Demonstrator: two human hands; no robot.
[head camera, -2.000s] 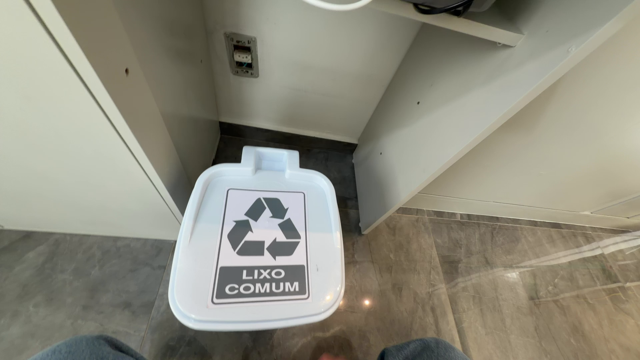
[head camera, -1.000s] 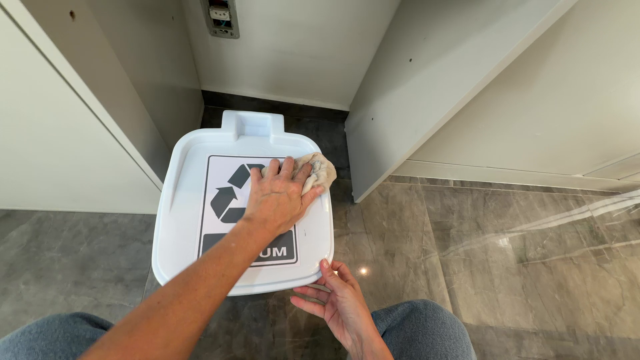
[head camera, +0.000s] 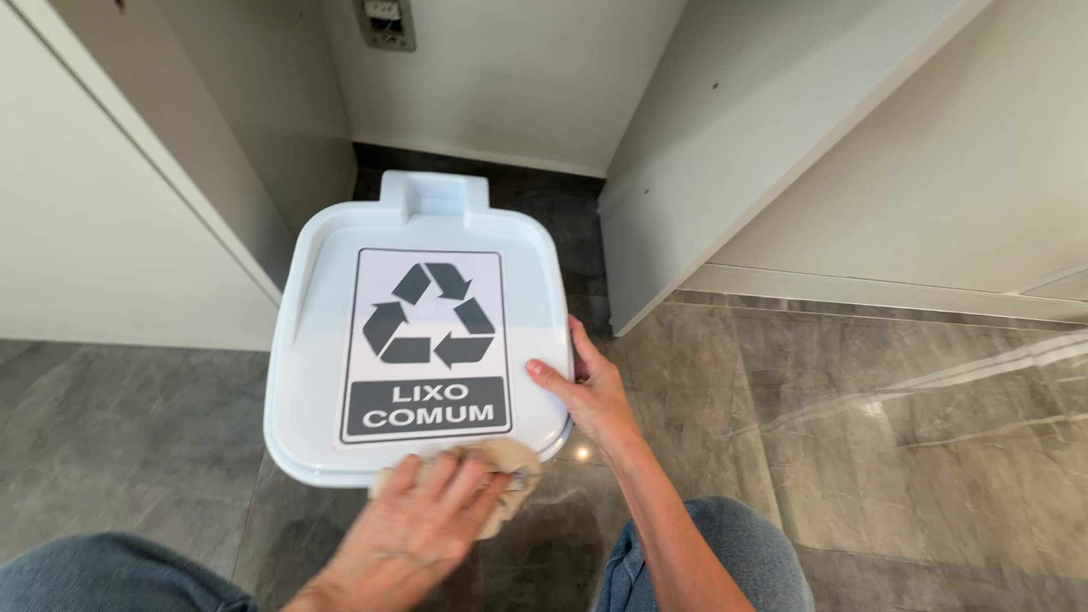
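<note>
A white plastic bin lid (head camera: 323, 382) faces up on a bin whose body is hidden below it. On the lid is a label (head camera: 429, 344) with a recycling-arrows symbol and writing. My left hand (head camera: 416, 518) presses a crumpled beige cloth (head camera: 510, 467) against the lid's front edge. At the lid's right edge, my right hand (head camera: 591, 387) grips the rim, thumb on top and fingers beneath or beside it.
A grey upright panel (head camera: 731, 127) stands right of the bin and a cabinet side (head camera: 204, 102) to its left. On the back wall is an electrical outlet (head camera: 387, 21). Below lie dark marble-look floor tiles (head camera: 833, 425); my jeans-clad knees flank the bin.
No hands were in view two seconds ago. Since one second ago, my left hand with the cloth has moved from the lid's right upper part to its front edge; my right hand has moved up its right side.
</note>
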